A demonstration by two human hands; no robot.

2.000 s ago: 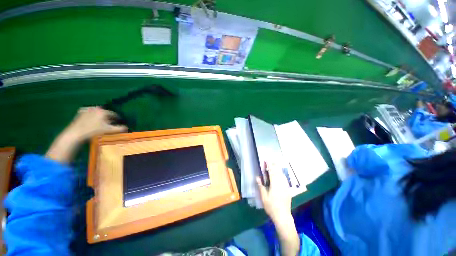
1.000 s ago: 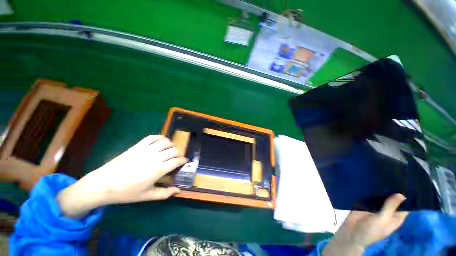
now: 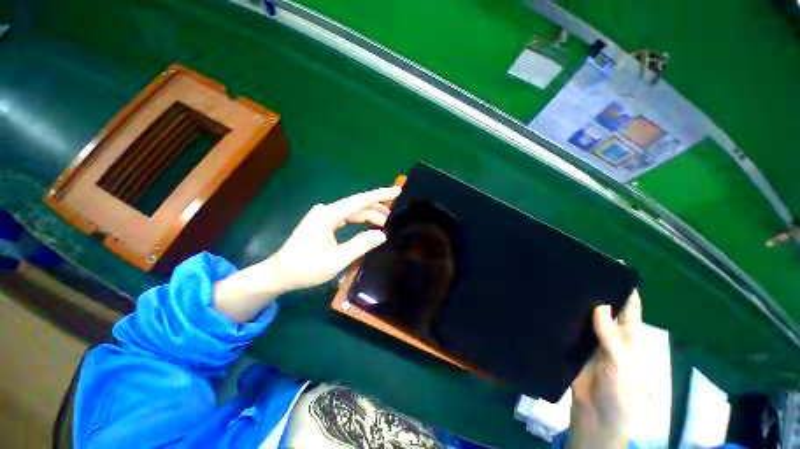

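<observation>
A large glossy black panel (image 3: 500, 281) lies over an orange-brown frame (image 3: 399, 331) and covers nearly all of it. The frame shows only along the near edge and at the left corners. My left hand (image 3: 329, 241) is at the panel's left edge, with thumb and fingers apart. My right hand (image 3: 610, 373) holds the panel's right edge, thumb on the top face. Whether the panel touches the frame all round is hidden. The black template seen in the frame earlier is covered.
Stacked frames (image 3: 206, 158) with a deep ridged opening stand at the left. White sheets (image 3: 651, 377) lie right of and partly under my right hand. Another white sheet (image 3: 706, 410) lies further right. A green wall with a metal rail and an instruction sheet (image 3: 614, 131) runs behind.
The panel has moved left from over the white pile onto the frame. My right hand came with it. My left hand has gone from the template to the panel's left edge. The view has turned left.
</observation>
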